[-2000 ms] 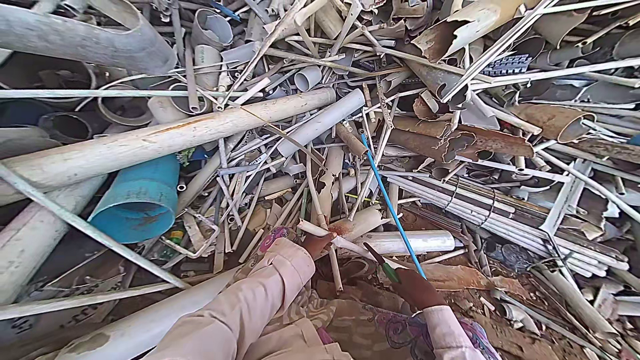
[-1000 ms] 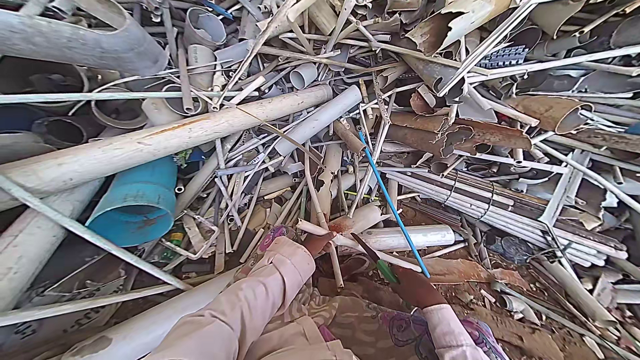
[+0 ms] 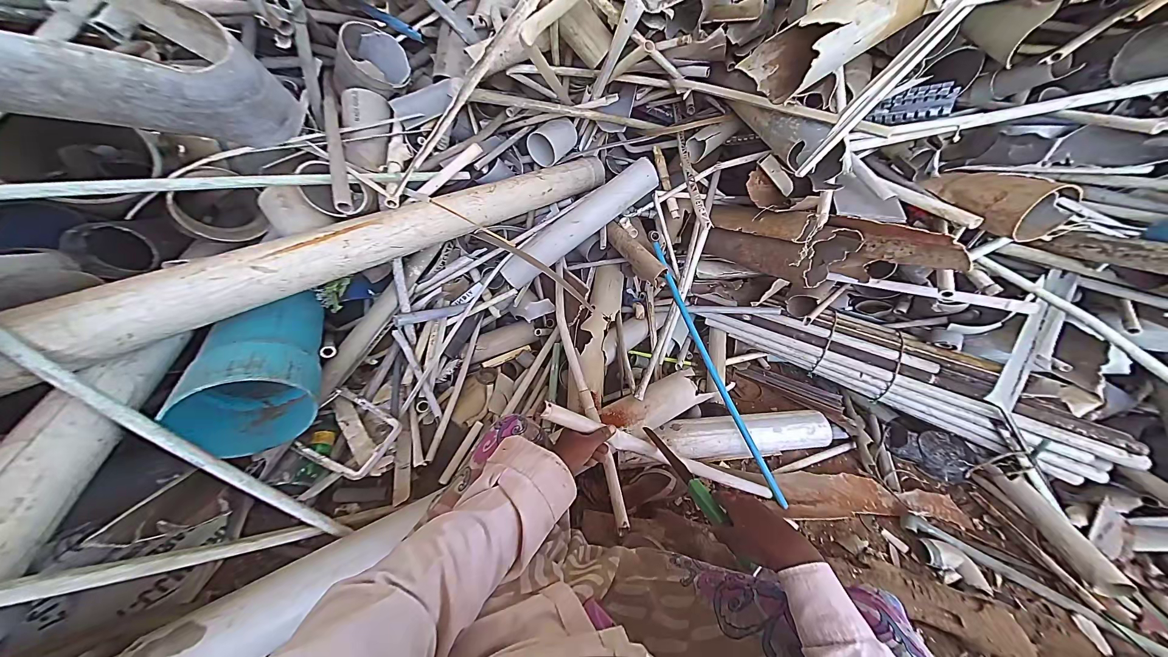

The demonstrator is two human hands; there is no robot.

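Observation:
My left hand [image 3: 581, 448] grips a slim white plastic pipe [image 3: 652, 449] near its left end, low in the middle of the head view. To its right, my right hand [image 3: 762, 531] is closed on the green handle of a knife [image 3: 703, 497]. The dark blade points up and left and lies close to the pipe; whether it touches cannot be told. A thin blue pipe [image 3: 709, 365] slants down to just above my right hand. Behind the held pipe lies a thicker white pipe [image 3: 766, 434].
Scrap pipes are heaped all around. A long thick pipe [image 3: 365, 255] crosses the left, above a blue socketed pipe [image 3: 255, 374]. A tied bundle of thin pipes [image 3: 912, 388] lies at the right. Broken brown pipe pieces [image 3: 821, 239] lie farther back.
The slim pipe between my hands has tilted, its right part now lower than in the first frame. Both hands keep their hold, and the heap looks the same.

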